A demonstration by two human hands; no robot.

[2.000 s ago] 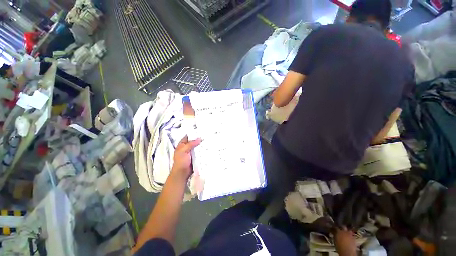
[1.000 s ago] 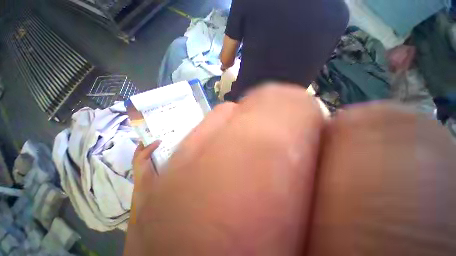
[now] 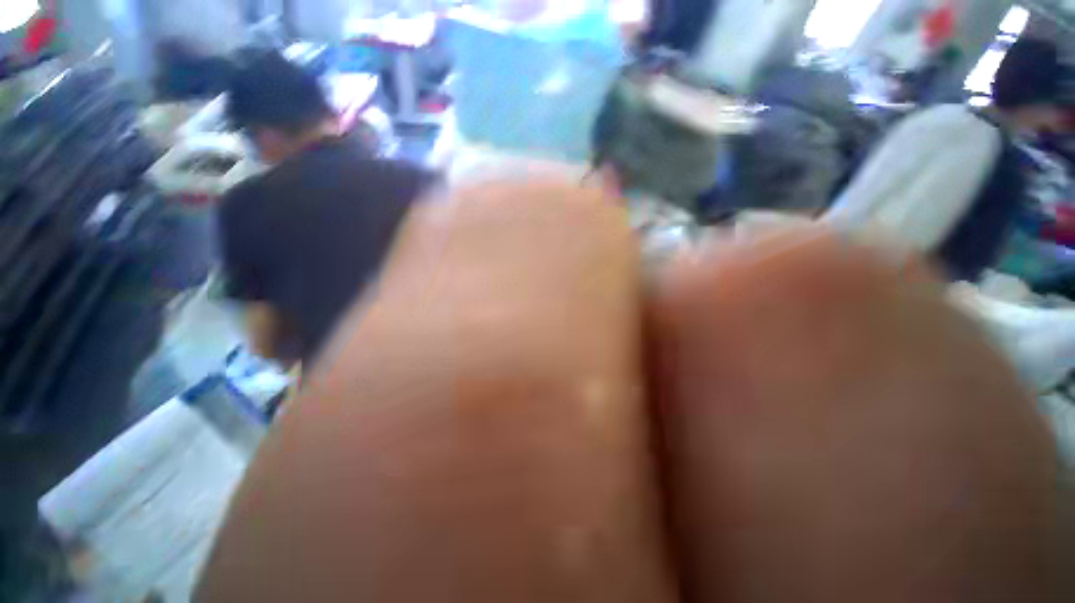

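My right hand point(image 3: 531, 412) is very close to the lens and blurred. Two large fingers side by side fill the lower middle and right; the rest of the hand and its palm are hidden. The clipboard point(image 3: 224, 406), with a blue edge and white paper sheets point(image 3: 153, 501), is tilted at the lower left and partly covered by the right hand. My left hand point(image 3: 77, 560) shows only as a small blurred patch of skin at the sheets' left edge, holding the clipboard.
A person in a dark top point(image 3: 312, 230) bends over pale fabric at the left. Another person point(image 3: 1002, 189) is at the right edge. A light-blue bulky pile point(image 3: 531, 88) stands at the back, with dark heaps point(image 3: 784, 147) beside it. Everything is motion-blurred.
The view has swung up and to the right. The clipboard has shifted to the lower left of the picture. The right hand, absent at first, came up before the lens and still covers it.
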